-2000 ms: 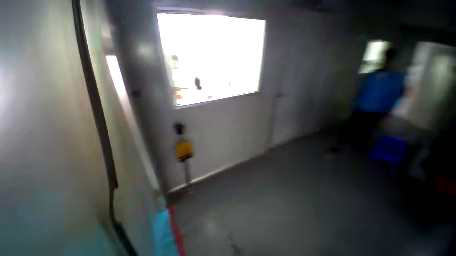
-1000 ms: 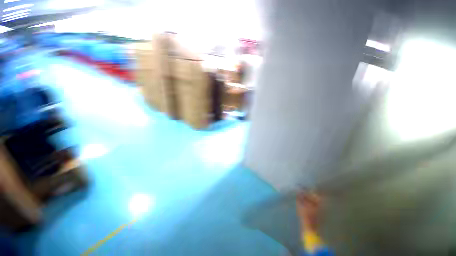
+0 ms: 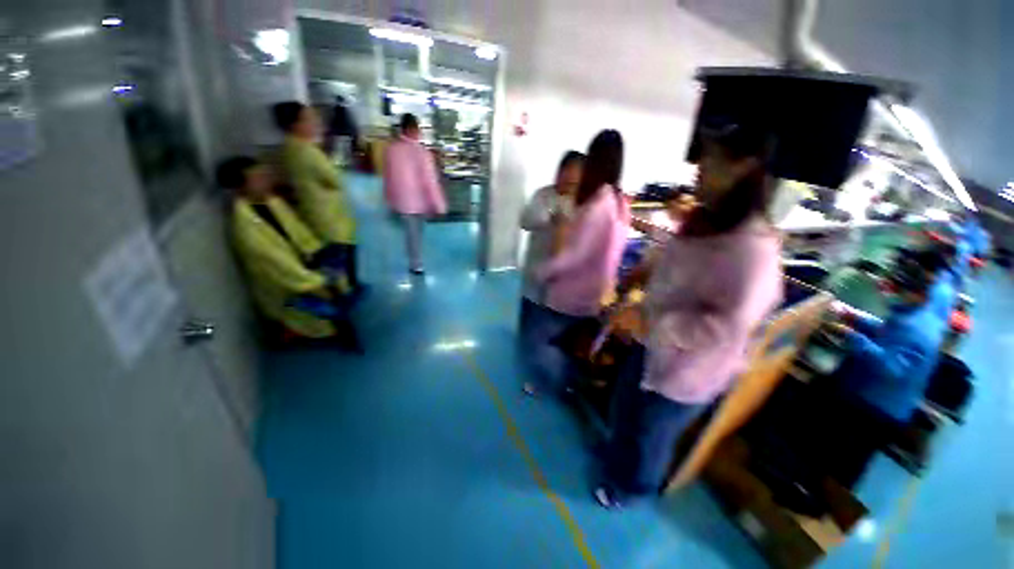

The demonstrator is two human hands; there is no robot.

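Observation:
Neither of my hands is in the picture. Nearest in front of me on the left is a grey door with a metal handle and a white paper sheet on it. A blue floor with a yellow line runs ahead. The picture is somewhat blurred.
A person in pink stands nearby to the right, beside a tilted brown board. Other people in pink stand or walk beyond. Two people in yellow are by the left wall. A doorway frame stands behind. Workers in blue sit right.
The view has swung from the grey column and cardboard boxes to a door, several people and a doorway. The hand seen low on the right one second ago is out of view.

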